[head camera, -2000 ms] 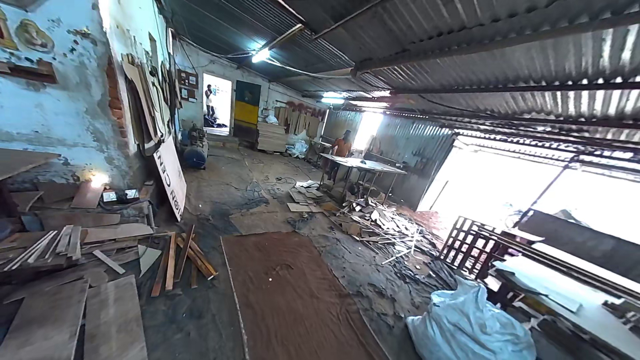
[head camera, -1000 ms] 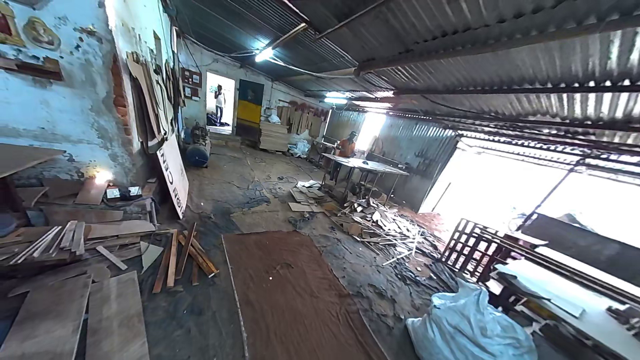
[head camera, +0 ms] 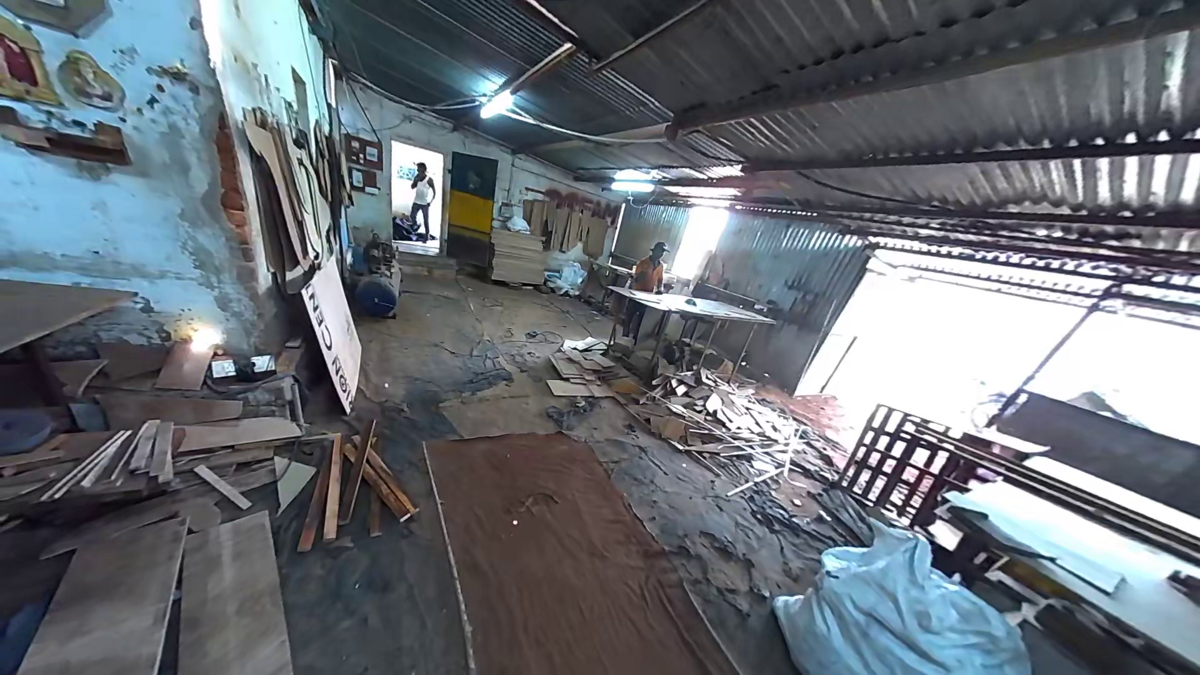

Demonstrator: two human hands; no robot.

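Observation:
Neither my left hand nor my right hand shows in the head view. Low in the middle, a brown cloth (head camera: 553,553) covers a long, flat surface. Left of it, several narrow wooden strips (head camera: 352,483) lie in a loose pile. Two wide wooden boards (head camera: 234,595) lie side by side at the lower left. A bulging white woven sack (head camera: 900,609) stands at the lower right.
Scrap wood (head camera: 722,408) litters the floor beside a worktable (head camera: 694,305), where a person (head camera: 649,272) stands. Another person (head camera: 422,202) is in the far doorway. A lettered board (head camera: 333,337) leans left, near an air compressor (head camera: 377,291). A wooden lattice frame (head camera: 900,459) stands right.
The person in the far doorway has moved to the right and stands upright there. The person at the worktable has shifted a little to the right.

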